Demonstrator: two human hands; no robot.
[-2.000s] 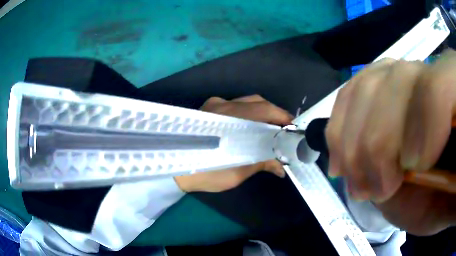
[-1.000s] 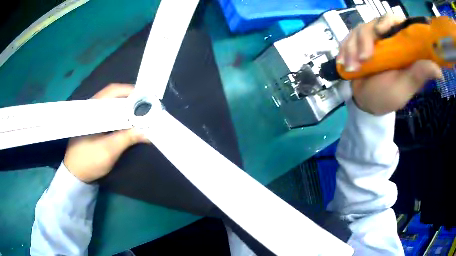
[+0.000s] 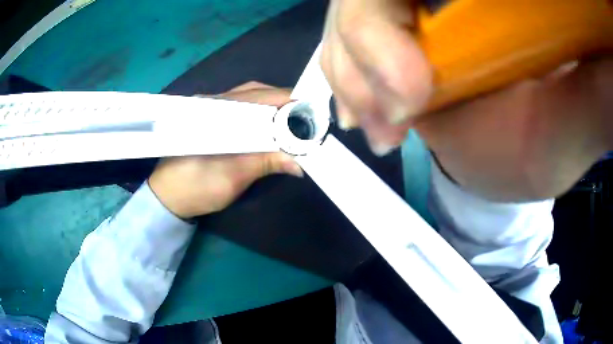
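Observation:
The white three-armed part [image 3: 383, 208] lies over a black pad, with one arm to the left, one to the lower right and one upward, partly hidden by my right hand. Its round open hub [image 3: 302, 125] faces up. My left hand [image 3: 208, 181] grips the left arm close to the hub, thumb on the near side and fingers on the far side. My right hand [image 3: 383, 74], large and blurred, holds the orange electric screwdriver [image 3: 504, 50] above and right of the hub. The screwdriver's tip is hidden behind my fingers.
The black pad [image 3: 269, 228] rests on the green bench top [image 3: 235, 269]. A pale curved rim [image 3: 33, 40] runs along the upper left. Clear and blue plastic [image 3: 23, 329] shows at the bottom left corner.
The screwdriver has moved from the silver-white box at the right back towards the hub and closer to the camera. The three-armed part now appears further right, with ribbing visible on its left arm.

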